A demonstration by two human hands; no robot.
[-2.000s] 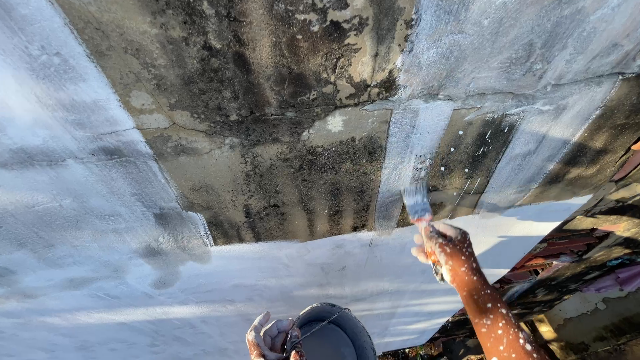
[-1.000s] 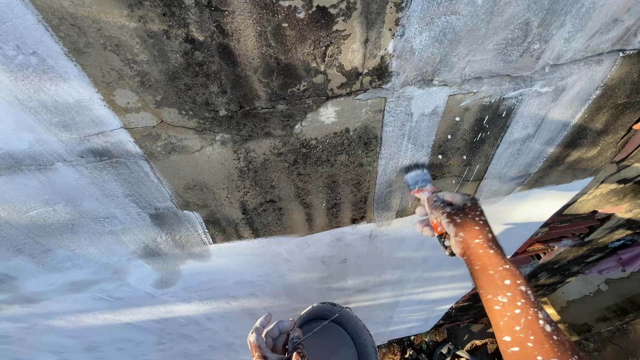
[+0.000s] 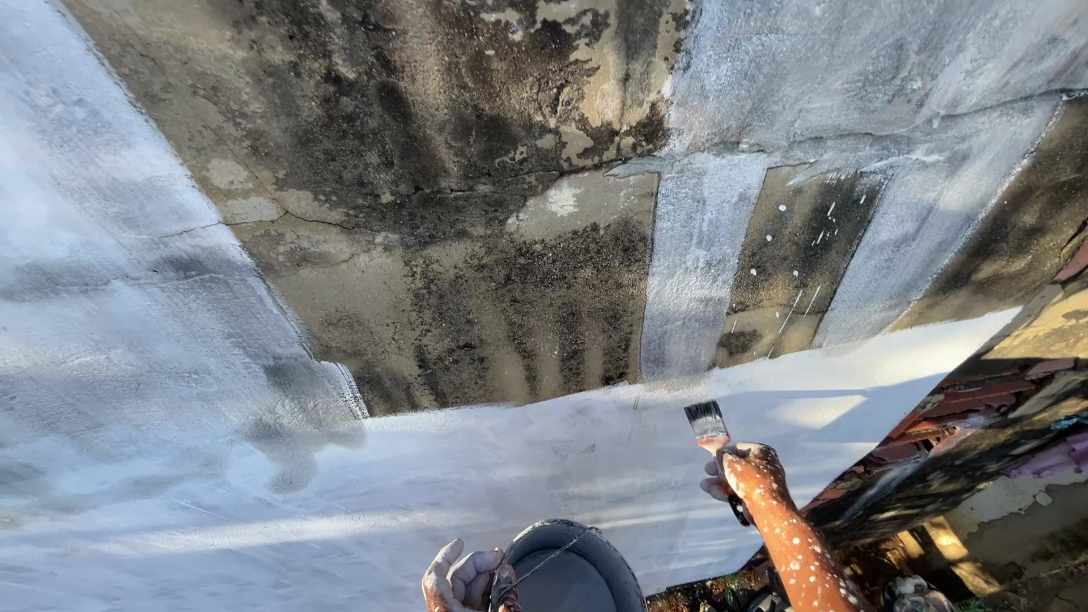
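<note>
My right hand [image 3: 744, 476] grips a flat paintbrush [image 3: 710, 429] by its handle, dark bristles pointing up and left, over the white-painted lower band of the wall [image 3: 476, 476]. White paint spots my right hand and forearm. At the bottom centre my left hand [image 3: 467, 578], smeared with paint, is closed on the wire handle of a dark paint bucket [image 3: 633, 565]. Greyish paint lies inside the bucket. Above the band, a bare, mould-stained wall panel [image 3: 510, 255] borders a painted vertical strip [image 3: 701, 263]. A narrow bare panel [image 3: 803, 246] right of that strip carries white drips.
Broken reddish tiles or bricks [image 3: 977, 404] lie beyond the wall's edge at the right. Lower right is a patchy, weathered surface [image 3: 1011, 510] with sun and shadow on it. A crack [image 3: 297, 221] crosses the stained wall.
My right hand has moved the brush down from the lower part of the painted strip to the white band. My left hand stays at the bucket.
</note>
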